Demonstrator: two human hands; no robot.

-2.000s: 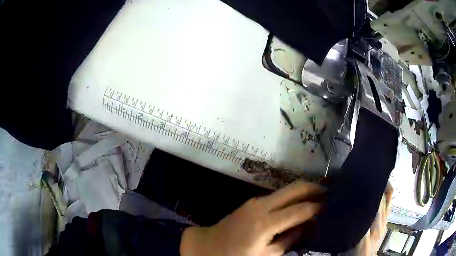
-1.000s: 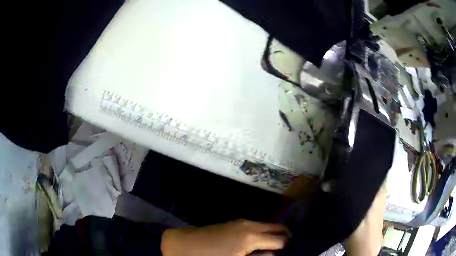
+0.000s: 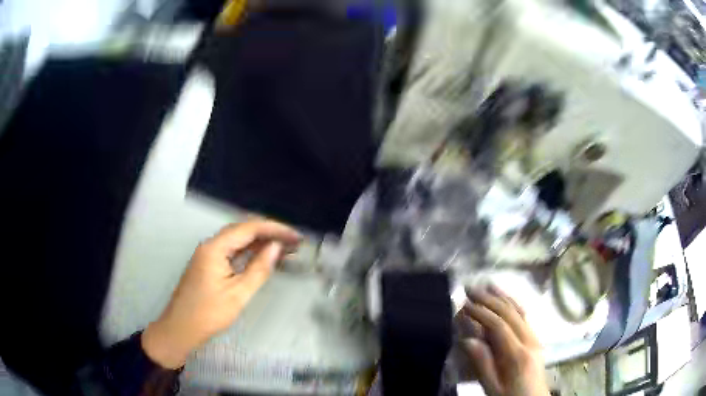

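Observation:
The view is blurred. A black garment panel lies on the white table left of the metal presser foot area. A black band strip hangs from the foot area towards the front edge. My left hand is over the table just below the panel, thumb and fingers curled but apart, with nothing visible in it. My right hand is at the strip's right side, fingers bent; blur hides whether it grips the strip.
More black cloth covers the left side. The cream machine head is at the upper right. Yellow-green looped scissors lie right of the foot. A blurred printed ruler runs along the front edge.
The view has shifted, showing more of the machine and the panel. My left hand has moved from below the front edge up over the table. My right hand now shows beside the strip, no longer behind it.

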